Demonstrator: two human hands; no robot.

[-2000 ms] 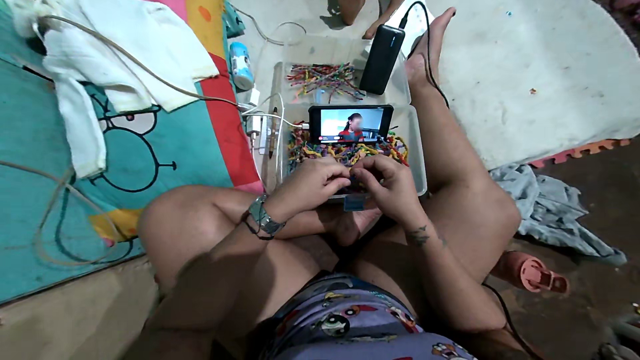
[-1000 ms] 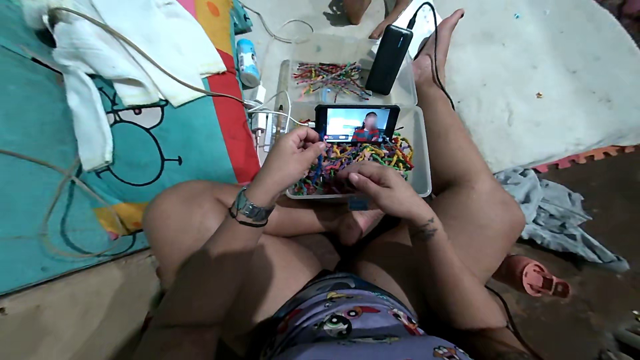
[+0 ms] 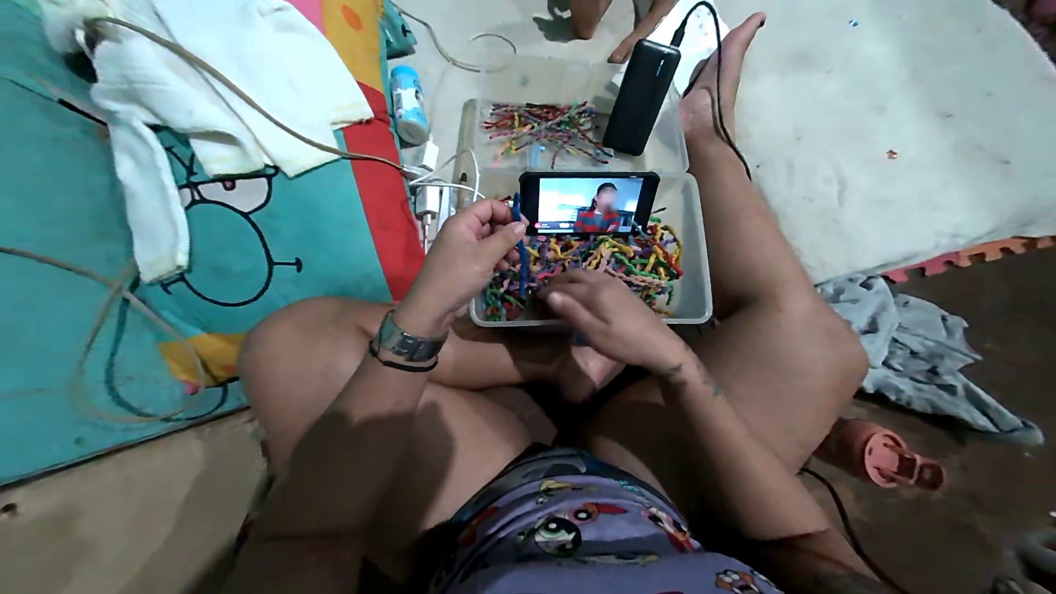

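Observation:
Between the thumb and fingers of my left hand (image 3: 474, 252) a thin blue twisted strip (image 3: 521, 256) stands roughly upright, left of the phone. My right hand (image 3: 610, 313) hovers palm down over the near edge of a clear plastic box (image 3: 703, 289), fingers bent; its fingertips are partly hidden, so I cannot tell if it holds anything. Many short colourful twisted strips (image 3: 652, 256) fill the box. A phone (image 3: 590, 204) showing a video of a person lies across its far part. Behind it, a second clear compartment or lid (image 3: 672, 157) holds straighter strips (image 3: 549, 128).
A black power bank (image 3: 642, 97) with a cable leans at the far right of the box. White plugs and cables (image 3: 426, 190) and a blue bottle (image 3: 409, 106) are at its left. White cloth (image 3: 214, 82) covers part of the teal mat. A pink tumbler (image 3: 883, 454) lies at right; another person's feet (image 3: 590, 16) show beyond.
My hands were close together two seconds ago and are now apart, the left by the phone's left edge. The blue strip now shows upright in my left hand.

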